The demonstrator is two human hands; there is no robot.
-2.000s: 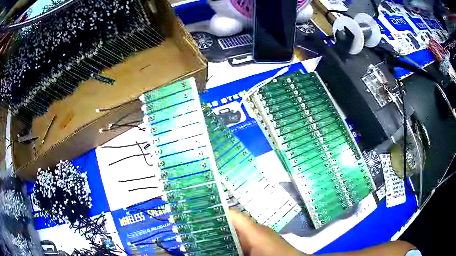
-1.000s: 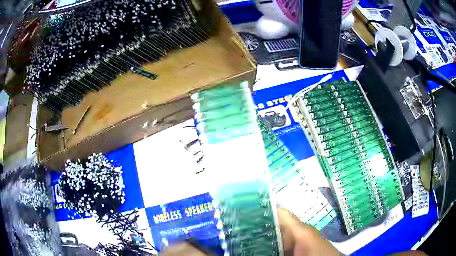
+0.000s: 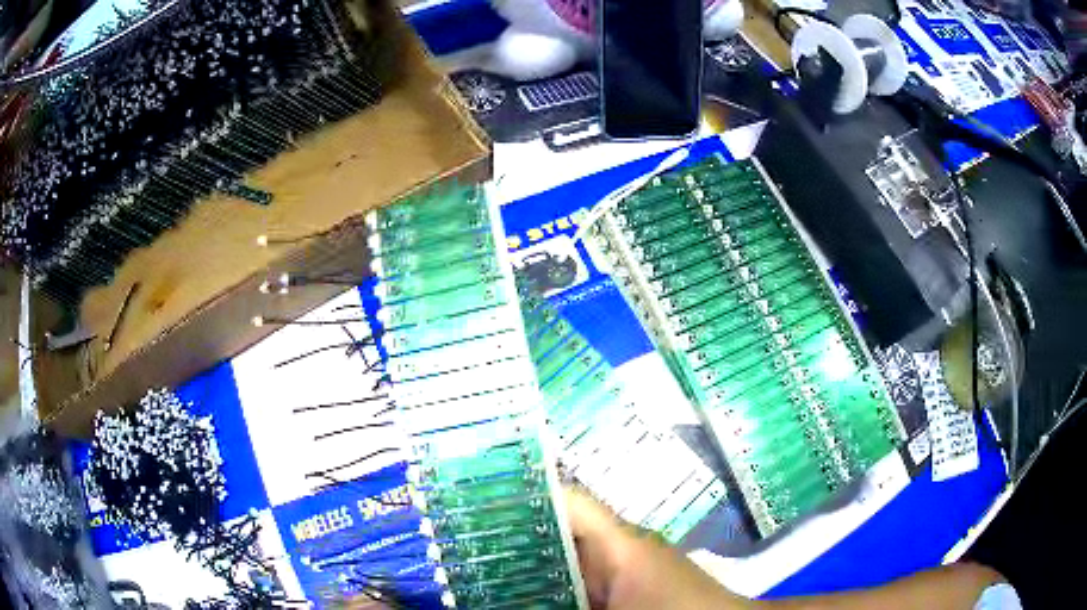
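Note:
A green PCB panel of narrow parallel strips (image 3: 465, 477) is raised at bottom centre, tilted. Short black lead wires (image 3: 328, 409) stick out of its left side, some with pale tips. My right hand (image 3: 632, 566) grips the panel's lower right edge; its fingers are partly hidden behind the panel. Only a thin sliver that may be my left hand (image 3: 379, 604) shows at the bottom edge, cut off, so its hold cannot be told. A loose, tangled bunch of black lead wires with pale tips (image 3: 155, 459) lies at lower left.
An open carton (image 3: 256, 274) with dense wired boards (image 3: 179, 131) is upper left. Stacked PCB panels (image 3: 757, 346) lie right of centre. Another green panel (image 3: 626, 441) lies partly under the held one. A smartphone (image 3: 651, 72), white spools (image 3: 849, 62) and a small metal frame (image 3: 912, 191) stand behind.
The camera view swung right, then back. The held panel was blurred a second ago and is now sharper. My left hand, seen at the bottom then, is now almost wholly out of view.

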